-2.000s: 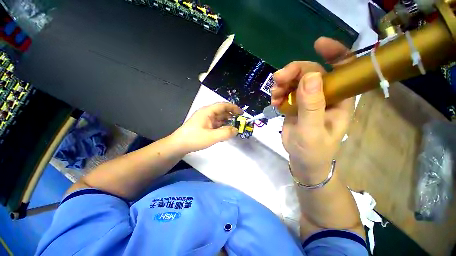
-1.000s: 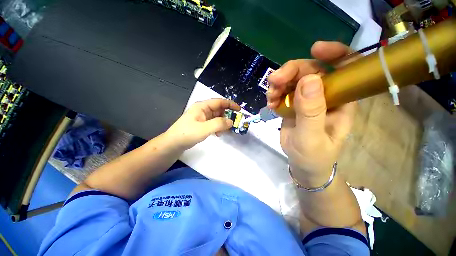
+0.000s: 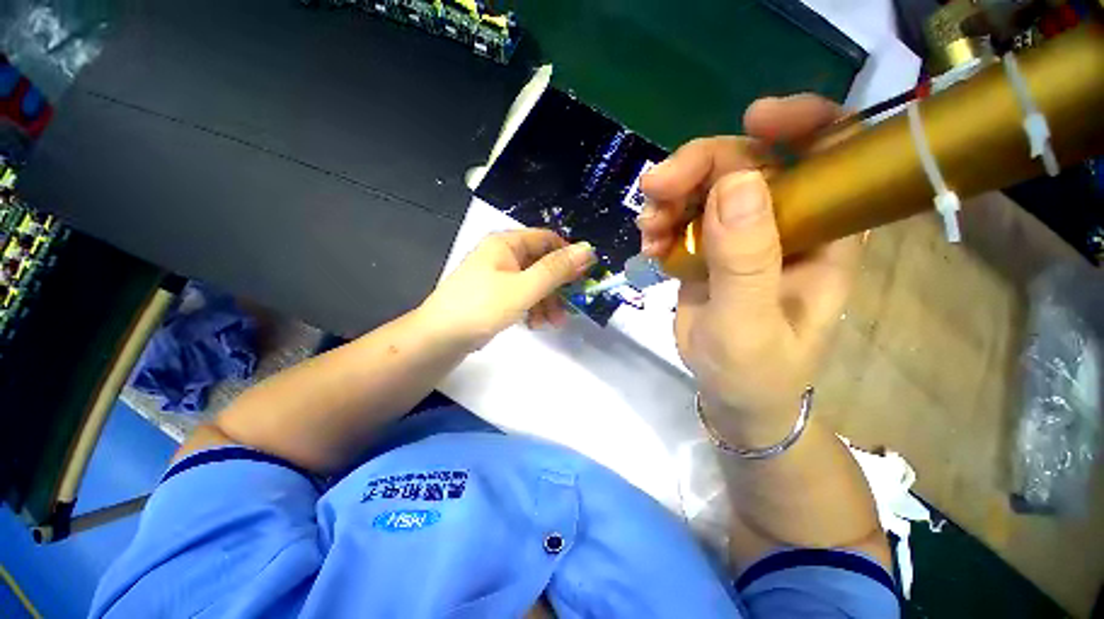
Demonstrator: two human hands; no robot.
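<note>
My right hand [image 3: 757, 254] is closed around the front end of the gold-brown dispensing gun [image 3: 920, 157], which points left and down. Its pale nozzle [image 3: 614, 284] reaches to the small circuit board assembly [image 3: 590, 296]. My left hand [image 3: 502, 281] holds this board by thumb and fingertips, above the glossy black sheet and white paper. The thumb and fingers hide much of the board; only a little green and yellow shows. Whether the nozzle touches it cannot be told.
The large matte black sheet [image 3: 266, 157] lies to the left, with a row of boards [image 3: 454, 22] at its far edge. More boards [image 3: 27, 248] are at far left. A clear plastic bag [image 3: 1051, 399] lies on the brown board [image 3: 920, 363] at right. White scraps [image 3: 890, 484] hang near my right forearm.
My left hand has turned the small board, and the thumb now covers its yellow block more. The gun has shifted slightly left compared with one second ago.
</note>
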